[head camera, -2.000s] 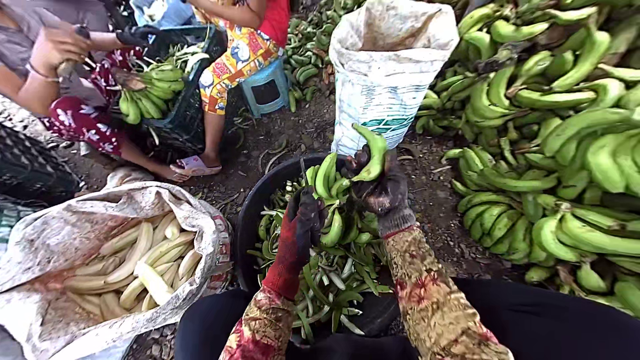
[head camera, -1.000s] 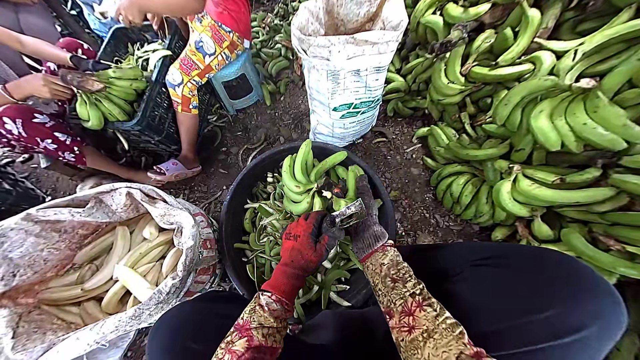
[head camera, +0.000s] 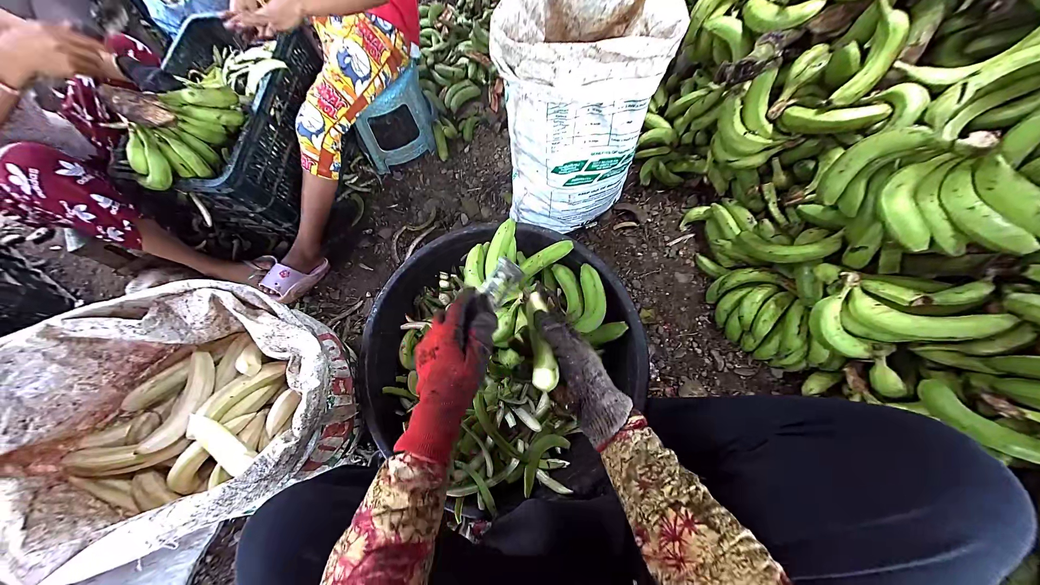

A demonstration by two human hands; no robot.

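Note:
My left hand [head camera: 452,357], in a red and dark work glove, is closed on a small metal peeler [head camera: 501,280], blurred and partly hidden by its fingers. My right hand [head camera: 578,370], in a dark, grey-cuffed glove, grips a green banana [head camera: 543,345] with a pale lower end. Both hands are over a round black tub [head camera: 375,341]. Other green bananas [head camera: 592,299] lie in the tub just past the hands, and cut green peels [head camera: 520,447] lie below them.
Peeled bananas [head camera: 195,406] fill an open woven sack [head camera: 49,366] at left. Another white sack [head camera: 569,122] stands beyond the tub. Green banana bunches [head camera: 910,195] are heaped at right. At upper left, people sit around a black crate [head camera: 268,138]; one is on a blue stool [head camera: 398,122].
Two seconds ago my right hand held up a green banana above the tub; now it holds one low in the tub. My left hand has moved a little left of the right hand.

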